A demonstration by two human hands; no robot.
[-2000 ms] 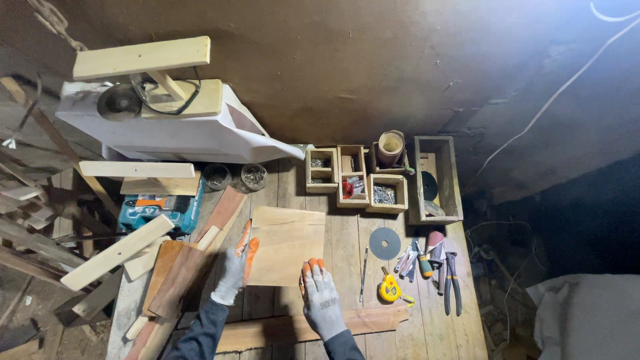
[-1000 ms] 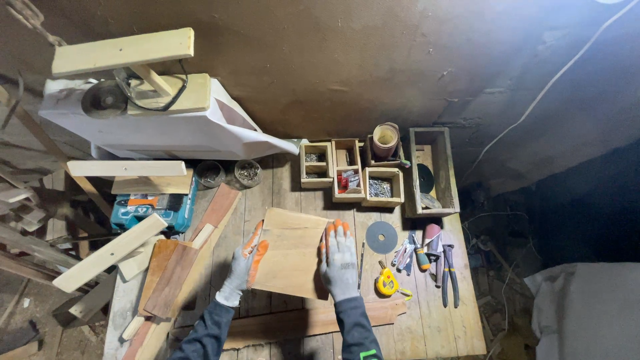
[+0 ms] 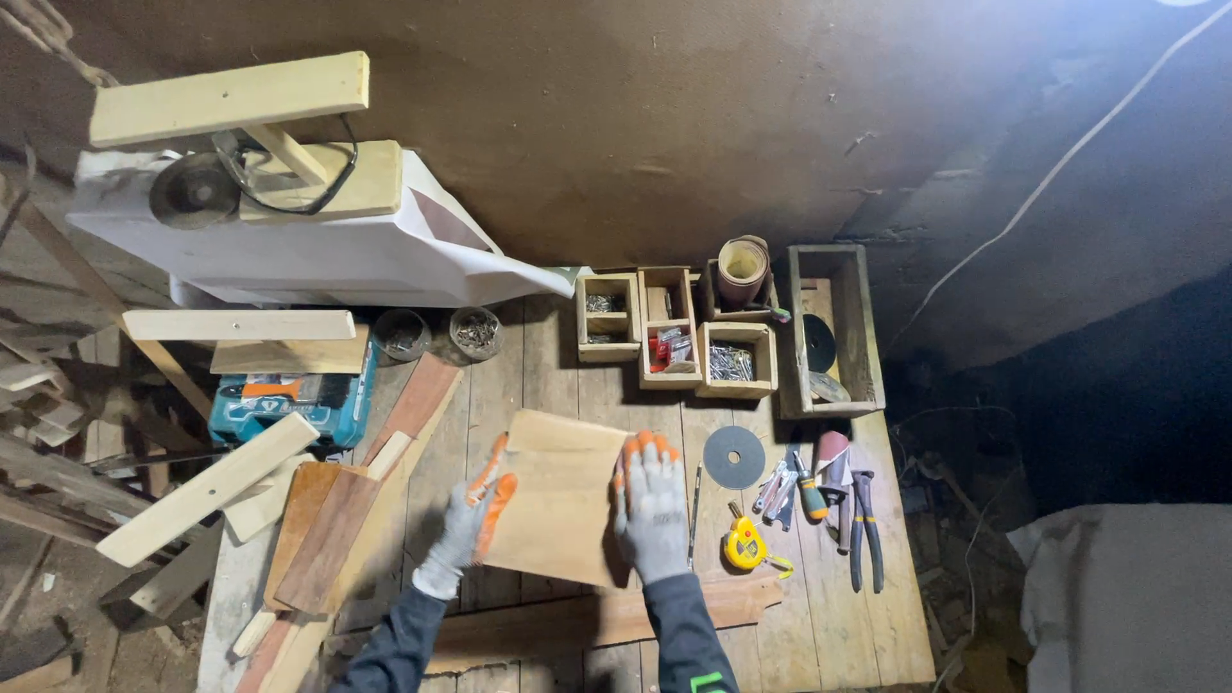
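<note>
A thin, light brown rectangular panel [image 3: 563, 496], perhaps plywood or cardboard, is between my gloved hands over the plank table. My left hand [image 3: 469, 525], in a grey glove with orange fingertips, grips its left edge, thumb and fingers apart on either side. My right hand [image 3: 652, 505] lies with fingers stretched along the right edge, palm against the panel; its thumb is hidden. Just right of that hand lie a thin pencil-like rod [image 3: 695, 515], a black abrasive disc [image 3: 733, 457] and a yellow tape measure [image 3: 744, 544]. A reddish board [image 3: 539, 630] lies below the panel.
Wooden boxes [image 3: 736, 385] of screws and small parts line the back. Pliers [image 3: 866, 539], a screwdriver [image 3: 810, 496] and a multi-tool [image 3: 775, 491] lie at right. Boards [image 3: 332, 539] and a teal case [image 3: 289, 404] fill the left, beside two jars of hardware [image 3: 475, 332].
My right hand has moved from the panel's lower right corner up along its right edge. The panel has tilted a little; my left hand remains at its left side.
</note>
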